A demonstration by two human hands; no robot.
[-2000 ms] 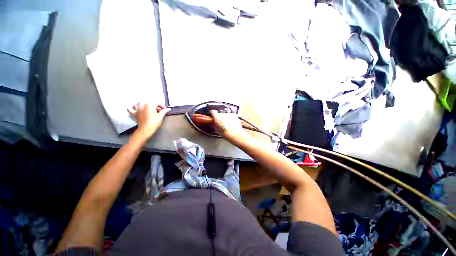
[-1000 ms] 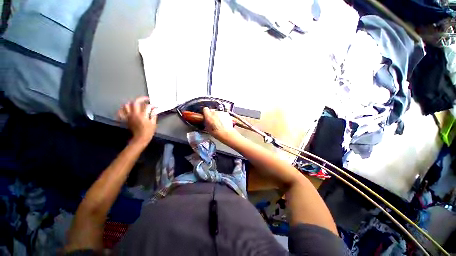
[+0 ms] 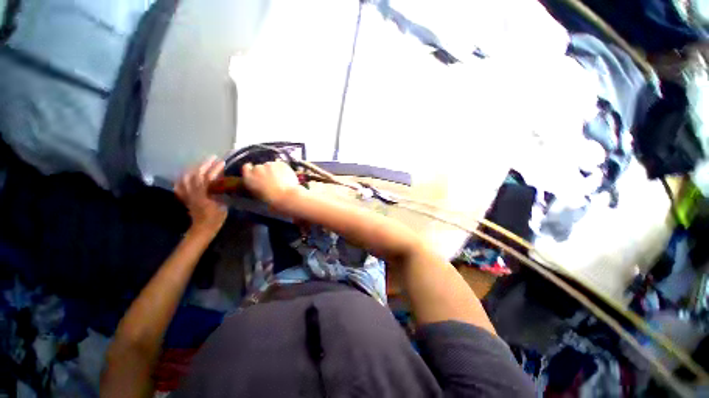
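Observation:
A white garment panel (image 3: 295, 93), washed out by glare, lies on the pale table with a thin dark line across it. A dark strip (image 3: 365, 169) runs along its near edge. My right hand (image 3: 270, 183) is closed on the orange handle of the steam iron (image 3: 253, 155), which sits at the panel's near left corner. My left hand (image 3: 202, 190) is at the table's near edge, just left of the iron's tip. It is blurred, and whether its fingers pinch cloth is hidden.
Two hoses (image 3: 497, 237) run from the iron to the lower right. Blue-grey pieces with a dark band (image 3: 124, 101) hang over the table's left end. A crumpled grey and white heap (image 3: 575, 155) and a black pad (image 3: 513, 204) are at right.
The iron in my right hand has slid left along the near edge, up to my left hand. The dark strip behind it is uncovered. The view has shifted, moving the table's contents right.

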